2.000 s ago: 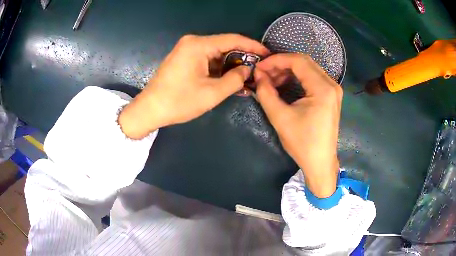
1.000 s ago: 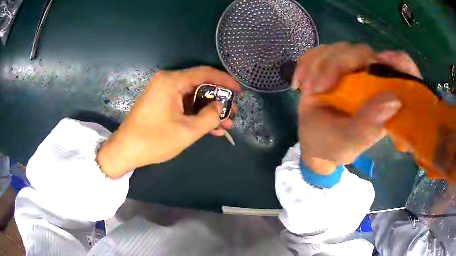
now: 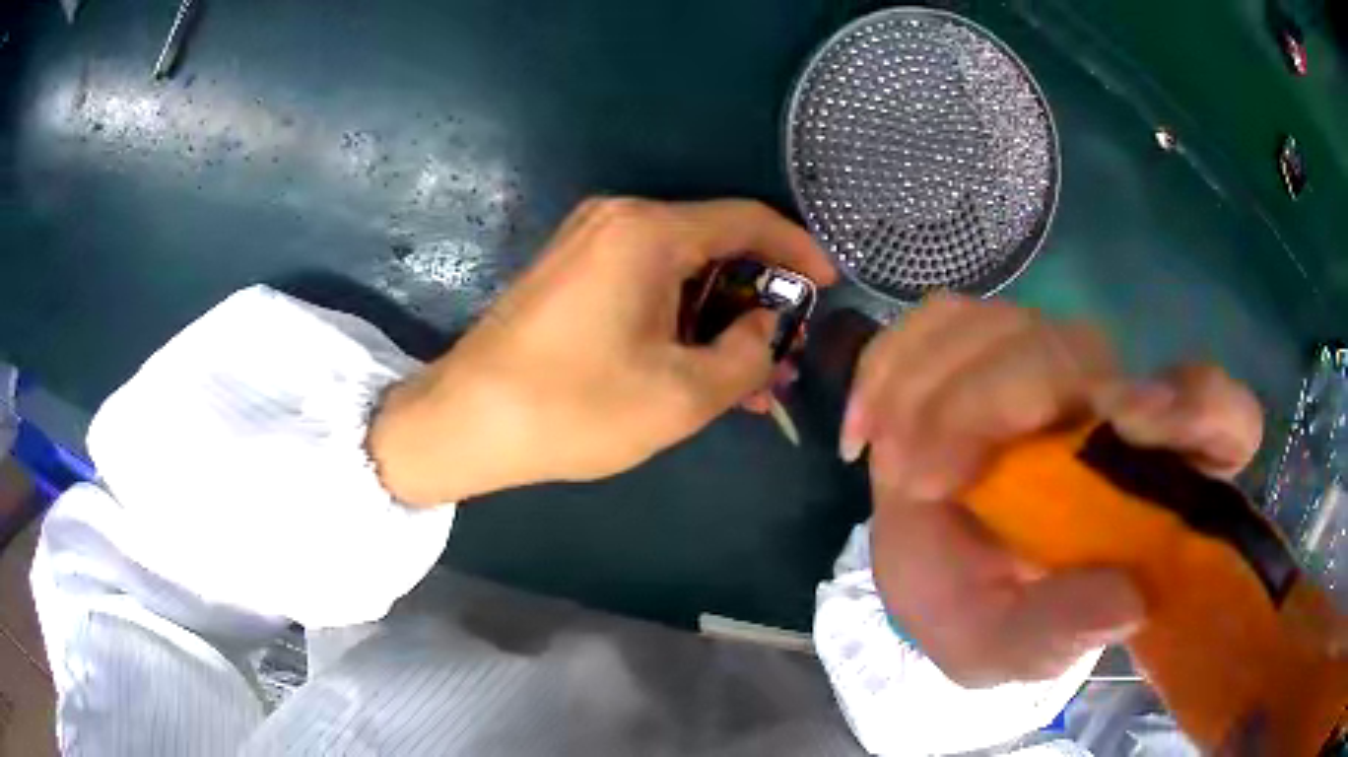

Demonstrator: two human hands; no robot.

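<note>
My left hand (image 3: 606,340) holds a watch housing (image 3: 751,308) between thumb and fingers, its open side with shiny metallic and amber insides facing up. A small pale sliver (image 3: 785,423) sticks out below those fingers. My right hand (image 3: 1005,473) is wrapped around the orange electric screwdriver (image 3: 1124,547), blurred. Its dark nose (image 3: 840,343) points left, close to the housing; the tip is too blurred to tell whether it touches. The round screw plate (image 3: 924,155), full of small dimples, lies on the mat just beyond my hands.
The dark green mat (image 3: 591,547) lies under my hands. Tweezers (image 3: 175,39) lie at the upper left. Small units (image 3: 1292,166) lie on the green belt at the upper right. Clear plastic (image 3: 1320,444) is at the right edge. A pale strip (image 3: 754,633) lies at the near edge.
My right hand first took up the screwdriver from the mat at right, then brought its nose from over the screw plate to beside the housing. My left hand still holds the housing.
</note>
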